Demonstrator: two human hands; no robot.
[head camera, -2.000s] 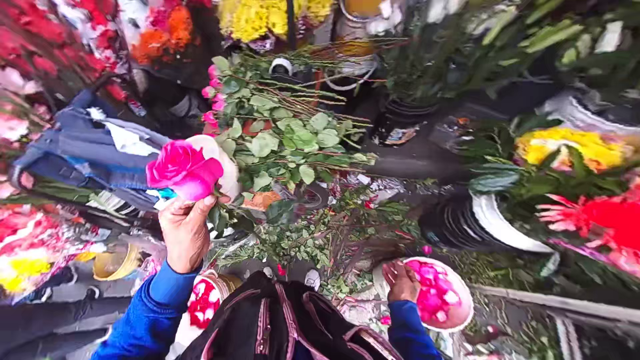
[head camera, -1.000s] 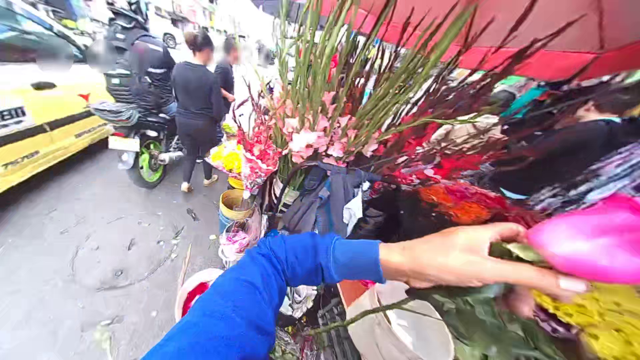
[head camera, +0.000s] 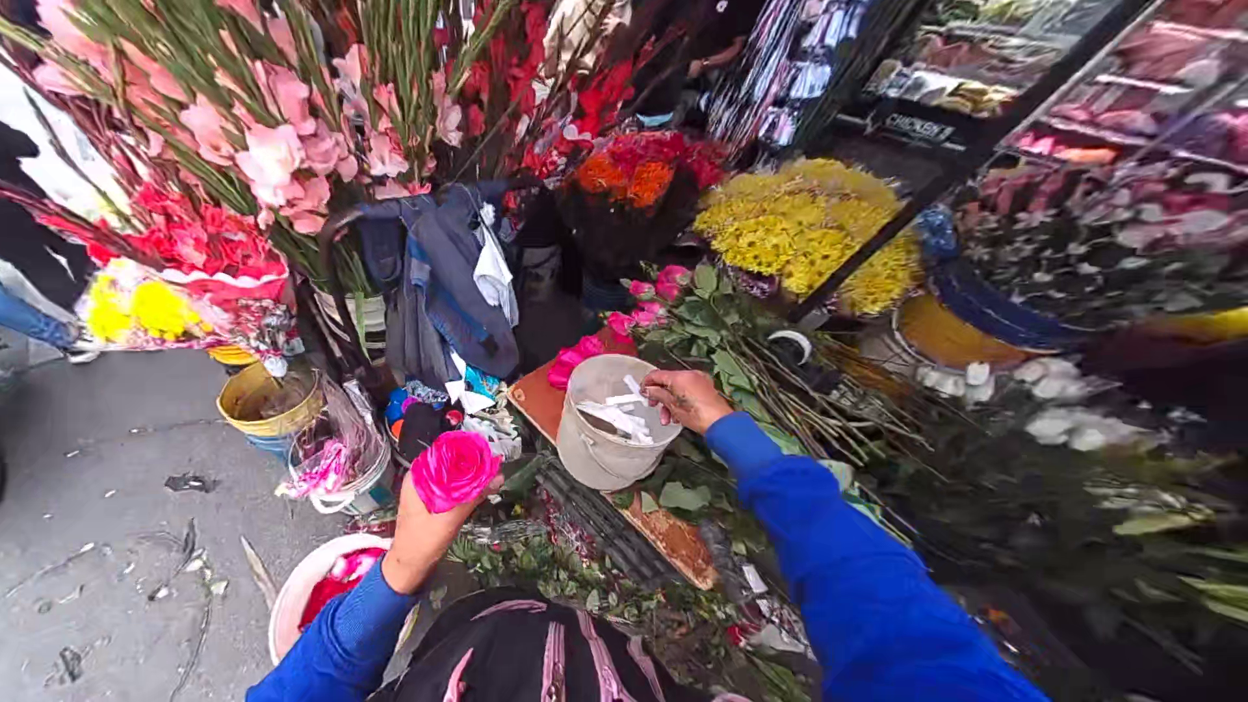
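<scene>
A bright pink rose (head camera: 455, 471) is held by my left hand (head camera: 429, 531), its bloom hiding most of the fingers. My right hand (head camera: 685, 398) is at the right rim of a whitish plastic bucket (head camera: 609, 463), fingertips pinched together; whether a strip is between them cannot be told. White strips (head camera: 629, 414) lie inside the bucket, which stands on a reddish-brown board (head camera: 673, 541). Pink roses with long leafy stems (head camera: 780, 380) lie behind and right of the bucket. Below my left hand, a pale tub (head camera: 292, 595) holds red and pink petals.
A yellow bucket (head camera: 270, 409) and a clear-sided bucket (head camera: 341, 468) stand at the left on the pavement. Pink gladioli (head camera: 283, 156), a hanging blue jacket (head camera: 453, 283) and yellow chrysanthemums (head camera: 809, 229) are behind. A dark pole (head camera: 975, 146) slants across the right. Cut leaves litter the ground.
The view has swung away from the street. My right hand, at the petal tub two seconds ago, is now at the whitish bucket. The pink rose remains in my left hand.
</scene>
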